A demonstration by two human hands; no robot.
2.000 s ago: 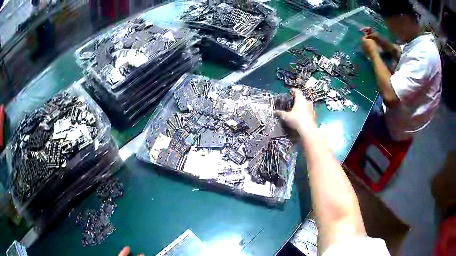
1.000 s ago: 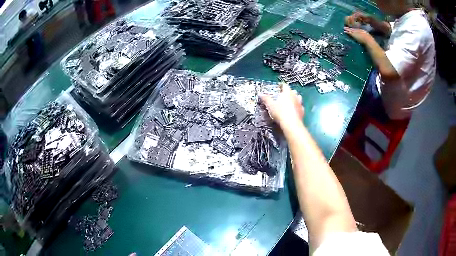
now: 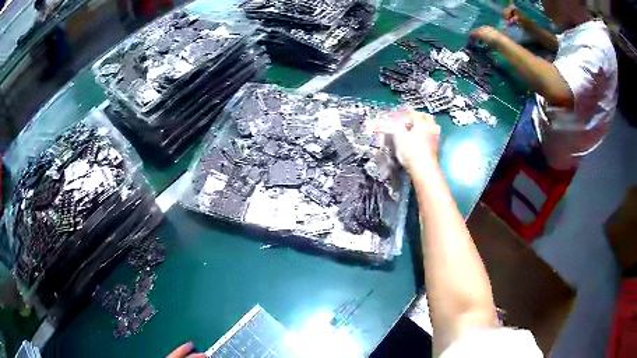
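Observation:
A clear plastic tray [image 3: 293, 241] heaped with dark and silver flat parts lies in front of me. My right hand [image 3: 413, 136] is over the tray's far right corner, its fingers blurred among the parts; I cannot tell whether it grips one. My left hand [image 3: 185, 351] is cut off by the bottom edge, with only fingertips showing; what it holds is hidden. A pale grid-marked sheet [image 3: 255, 335] lies just right of it, partly out of the picture.
Stacked trays of parts stand at left [image 3: 77, 203], back left [image 3: 174, 70] and back centre [image 3: 314, 24]. Loose boards [image 3: 133, 297] lie at lower left, and a jumbled pile [image 3: 436, 77] beyond the tray. A seated person [image 3: 580, 91] works at right on a red stool [image 3: 527, 203].
My right hand lifted from the tray's corner region, dipped towards the parts and shifted slightly; its fingers now spread lower over them. My left fingertips show more at the bottom edge.

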